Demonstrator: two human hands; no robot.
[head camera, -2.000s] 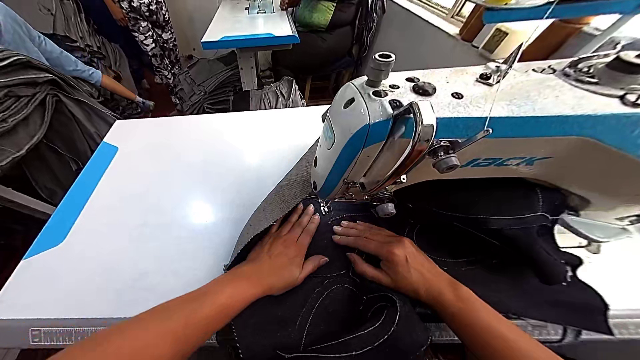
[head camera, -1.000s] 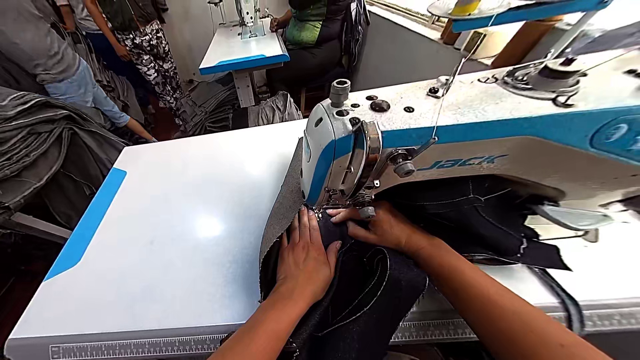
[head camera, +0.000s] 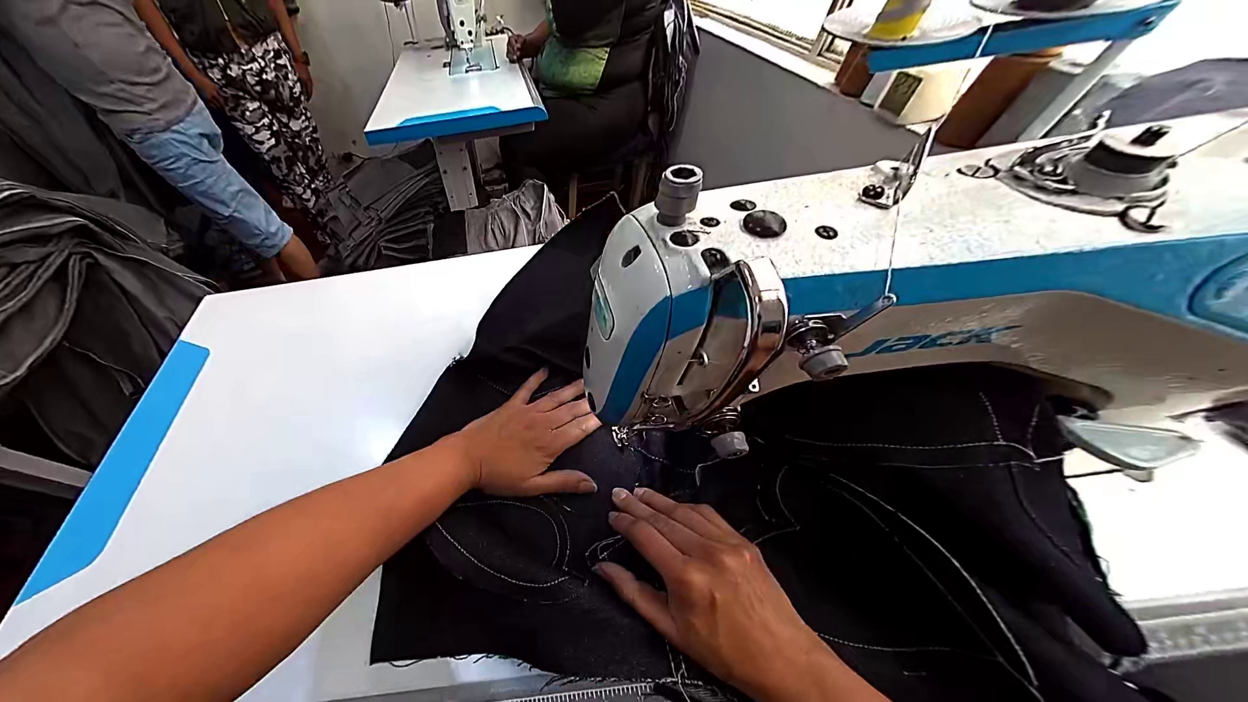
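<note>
Dark denim garment pieces (head camera: 604, 624) with pale topstitching lie spread under the head of a white and blue Jack sewing machine (head camera: 643, 312). My left hand (head camera: 531, 439) rests flat on the cloth just left of the presser foot (head camera: 622, 435), fingers spread. Nearer to me, my right hand (head camera: 697, 575) presses on the denim below the needle area, fingertips close to a curved seam. Neither hand grips the cloth. More of the denim fills the space under the machine arm. The needle tip is too small to make out.
The white table (head camera: 322, 361) extends to the left with a blue corner strip. Piled dark garments (head camera: 78, 322) stand beyond its left edge. Two people stand at the back left; another sits by a second sewing machine (head camera: 463, 29). A thread stand (head camera: 1024, 39) is at upper right.
The denim now lies spread out wider and flatter, reaching behind the machine head. My right hand has come away from near the presser foot towards me, and my left hand has turned more sideways.
</note>
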